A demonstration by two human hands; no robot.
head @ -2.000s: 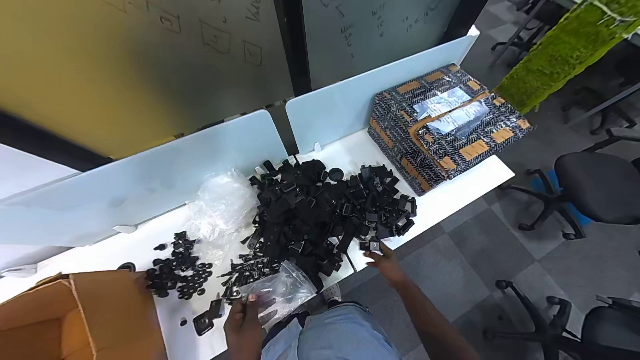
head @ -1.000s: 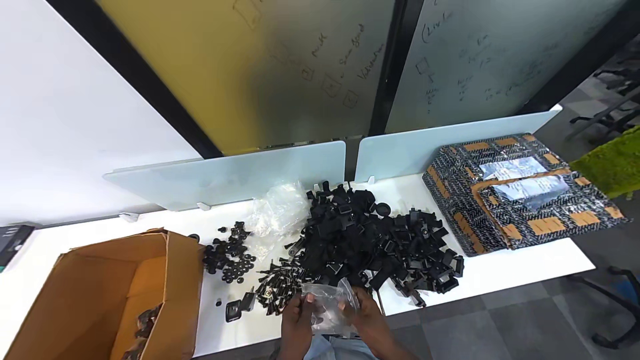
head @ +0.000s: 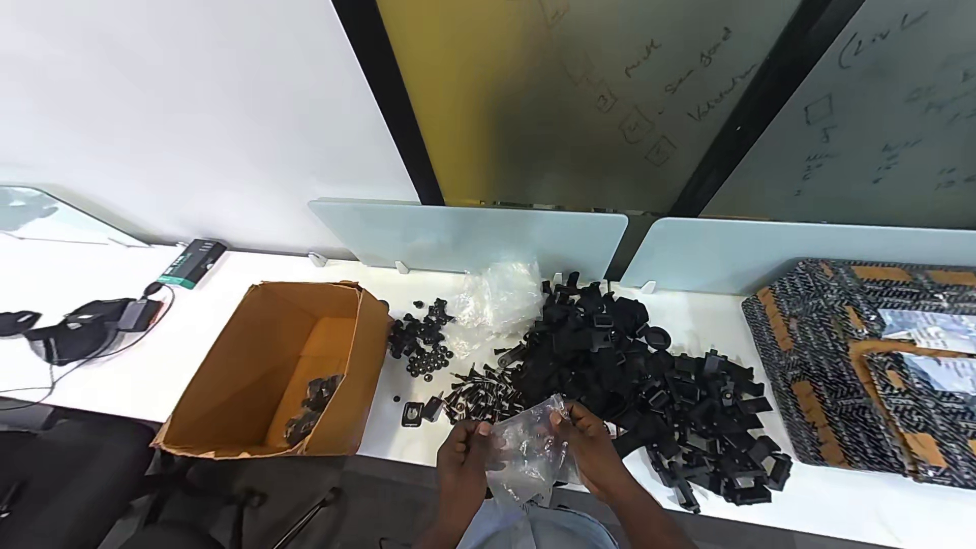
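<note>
A clear plastic bag (head: 526, 450) is stretched between my two hands at the table's front edge. My left hand (head: 463, 461) pinches its left side, and my right hand (head: 591, 450) grips its upper right corner. Just beyond them lies a pile of small black screws or similar fasteners (head: 484, 393). A large heap of black plastic parts (head: 610, 343) spreads to the right, with more black mounts or clips (head: 717, 427) near the front edge. Small black knobs (head: 427, 339) lie to the left, beside crumpled clear plastic bags (head: 496, 301). Two small square black pieces (head: 412, 414) sit near the front.
An open cardboard box (head: 252, 374) with some dark items inside stands at left. A large taped, patterned parcel (head: 823, 381) is at right. Low partition panels (head: 488, 236) line the table's back. Cables, a black pouch (head: 88, 332) and a small box (head: 193, 263) lie far left.
My hands, apart two seconds ago with the right at the heap's front edge, are now together on the clear bag. The view has swung left.
</note>
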